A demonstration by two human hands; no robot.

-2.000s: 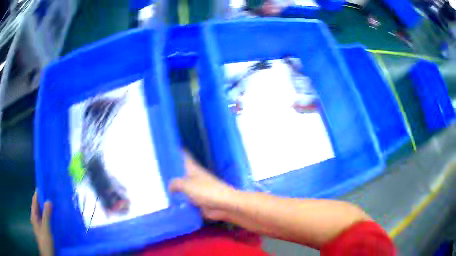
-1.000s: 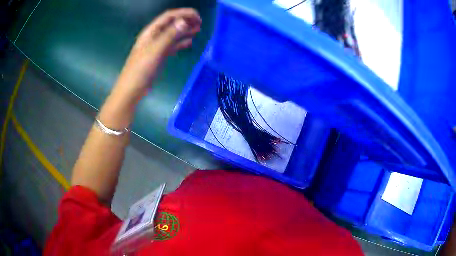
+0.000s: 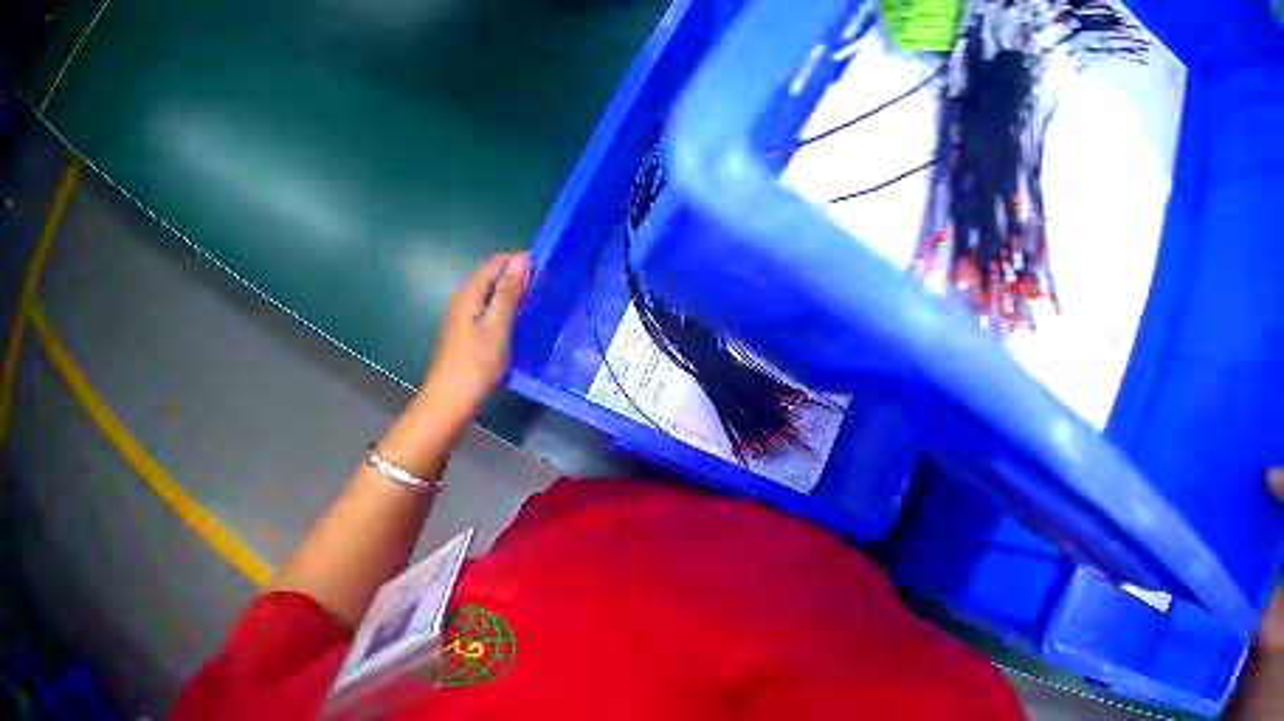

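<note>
A large blue upper tote (image 3: 845, 303) is tilted over a lower blue tote (image 3: 592, 399) and hides part of it. The upper tote holds black wire leads (image 3: 990, 155) with red ends, a lime green piece (image 3: 922, 20) and a white sheet (image 3: 1112, 282). Another bundle of black wires (image 3: 746, 387) lies on a white printed sheet (image 3: 641, 373) in the lower tote. My left hand (image 3: 479, 331) holds the lower tote's left side, fingers at its wall. My right hand (image 3: 1263, 655) is mostly cut off by the right edge, at the upper tote's side.
Another blue tote (image 3: 1148, 655) with a white sheet is at the lower right, partly covered by the upper tote. The green bench mat (image 3: 282, 183) extends to the upper left. Grey floor with yellow lines (image 3: 134, 458) is at the left. An ID badge (image 3: 404, 620) hangs at my chest.
My left hand has come down from above the mat to the lower tote's side. The upper tote has shifted lower in view, showing the green piece and covering more of the lower totes.
</note>
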